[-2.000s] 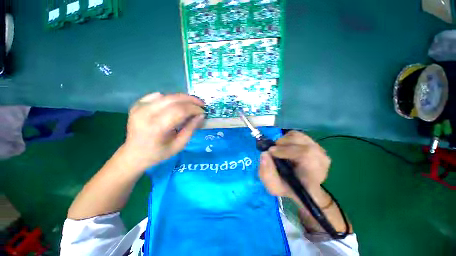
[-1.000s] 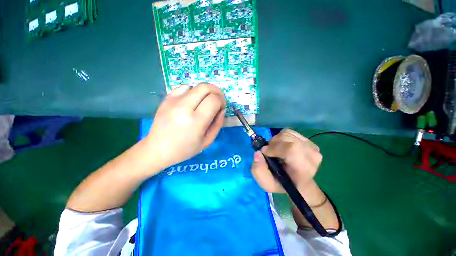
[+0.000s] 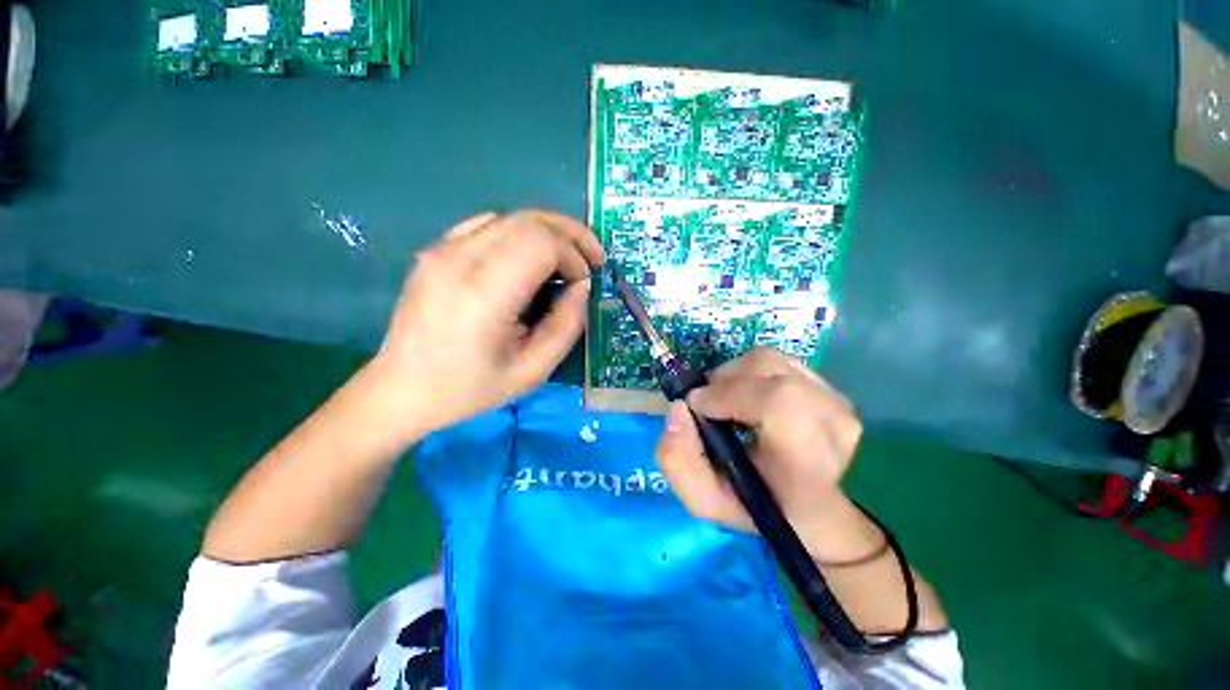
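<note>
The green PCB panel (image 3: 728,243) lies on a pale tan backing board (image 3: 623,400), which shows along its top, left and near edges. My right hand (image 3: 769,438) holds the soldering iron (image 3: 755,499) by its black handle. The iron's metal tip points up and left, at the left edge of the panel's middle row. My left hand (image 3: 492,310) is at the panel's left edge, thumb and forefinger close together near the tip. A very thin strand, which looks like solder wire, shows faintly between its fingertips and the tip.
Stacked PCB panels (image 3: 277,34) with white square parts are at the far left. Tiny wire clippings (image 3: 343,227) lie on the dark green mat. At right are a round tin (image 3: 1160,367) with a yellowish rim and a crumpled clear bag (image 3: 1201,254). A blue apron (image 3: 607,566) hangs below the bench edge.
The view has shifted, so the panel sits lower and further right. The iron tip and my left fingertips have moved from the panel's near row to the left edge of the middle row.
</note>
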